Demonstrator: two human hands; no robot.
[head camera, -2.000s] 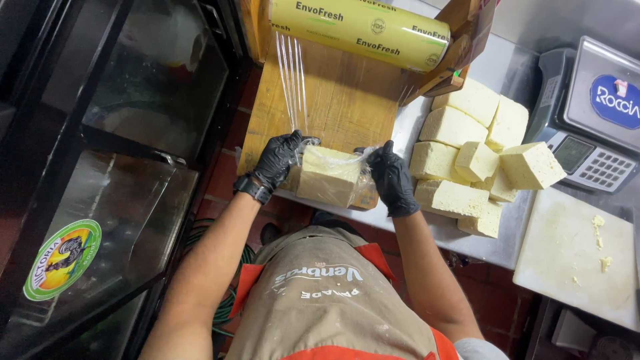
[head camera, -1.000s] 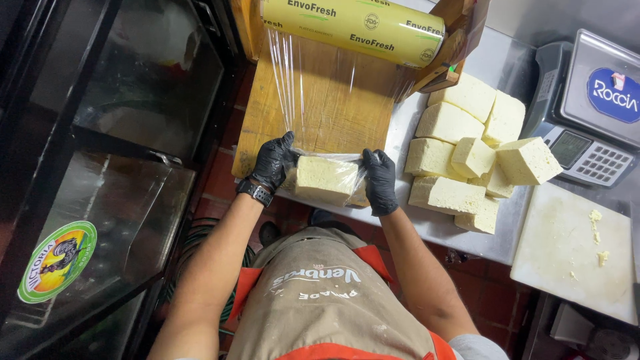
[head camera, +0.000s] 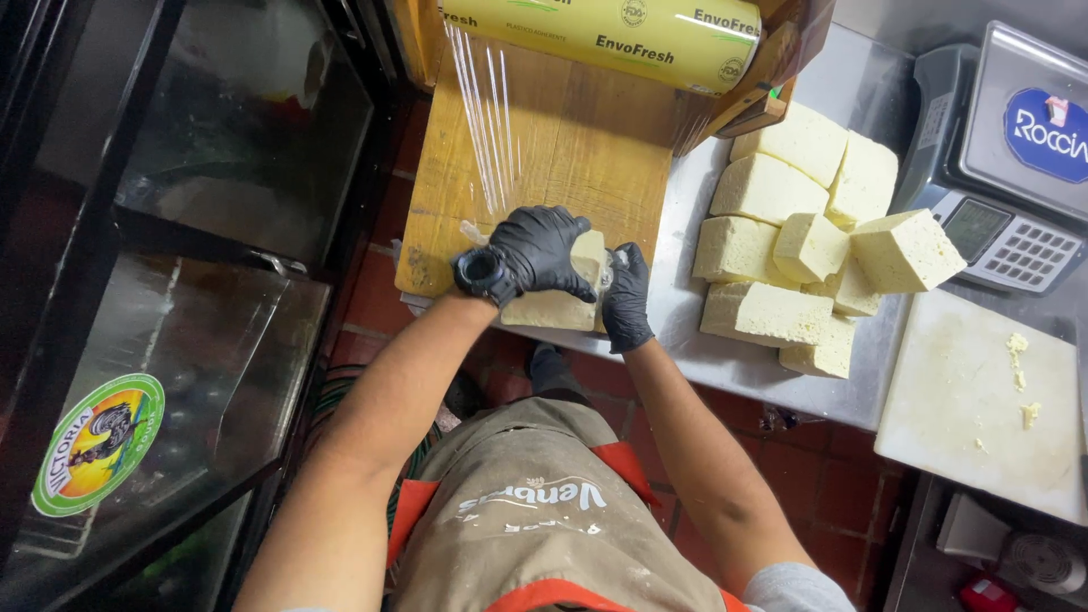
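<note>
A pale block of cheese (head camera: 548, 311) lies at the near edge of the wooden board (head camera: 586, 140). My left hand (head camera: 540, 251), in a black glove with a wristwatch, rests over the top of the block, its fingers curved around it. At the block's right side my right hand (head camera: 627, 293), also gloved, pinches gathered clear plastic film against the cheese. Film from the yellow EnvoFresh roll (head camera: 612, 38) stretches down the board in creased strands toward my left hand. How much of the block the film covers is hard to tell.
Several unwrapped cheese blocks (head camera: 769, 187) are stacked on the steel table (head camera: 680, 314) to the right. Beyond them stand a digital scale (head camera: 990, 225) and a white cutting board (head camera: 977, 408) with crumbs. A dark glass-doored cabinet (head camera: 212, 340) is at the left.
My left hand has moved from the block's left side to over its top. My right hand has stayed at the right side. The film that spanned between my hands is now gathered at the block.
</note>
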